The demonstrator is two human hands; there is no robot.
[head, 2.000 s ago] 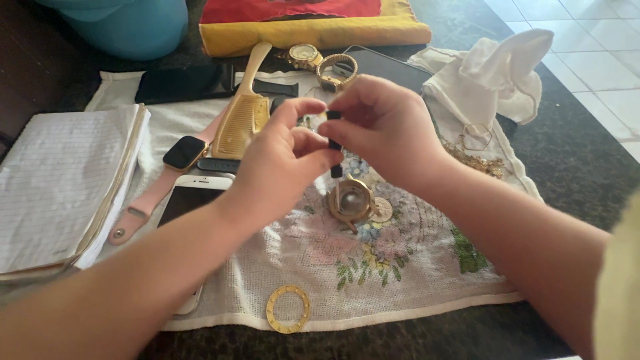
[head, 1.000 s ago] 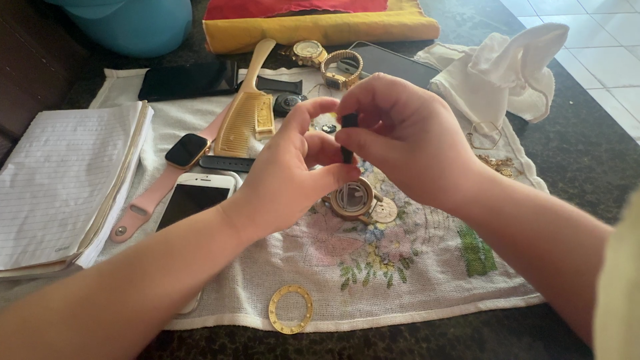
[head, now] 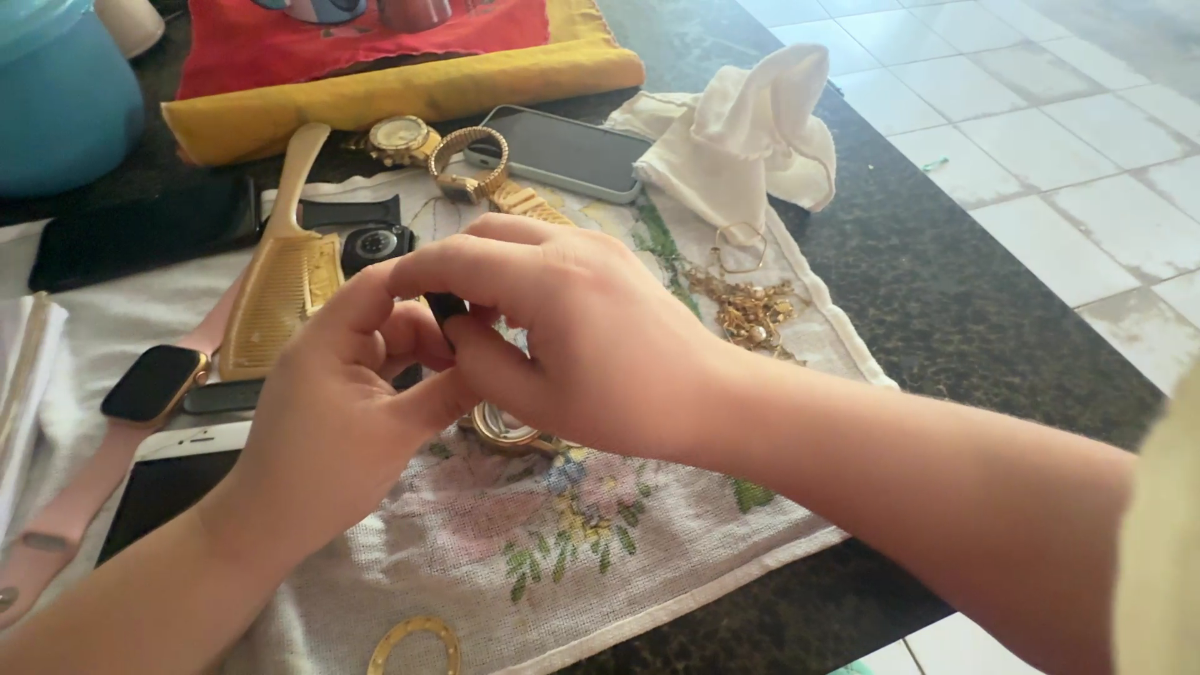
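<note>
Between the fingertips of my left hand [head: 347,403] and my right hand [head: 572,328] is a small black strap [head: 444,314], mostly covered by the fingers. Under the hands a round gold watch case [head: 506,433] lies on the white embroidered cloth [head: 675,525], partly hidden. Left of the hands lie a smartwatch with a black band [head: 375,246], a cream comb [head: 272,300] and a smartwatch with a pink band [head: 155,382]. A gold ring-shaped part [head: 414,630] rests near the cloth's front edge.
A white phone [head: 173,473], a black phone [head: 145,239], a grey phone [head: 562,150] and gold watches [head: 401,139] surround the hands. Gold chains [head: 750,309] and a crumpled white cloth [head: 741,131] lie right. A blue container [head: 66,103] and rolled yellow cloth [head: 403,94] stand behind.
My hands have come closer together, and the right hand now covers more of the black strap. The view has shifted somewhat to the right.
</note>
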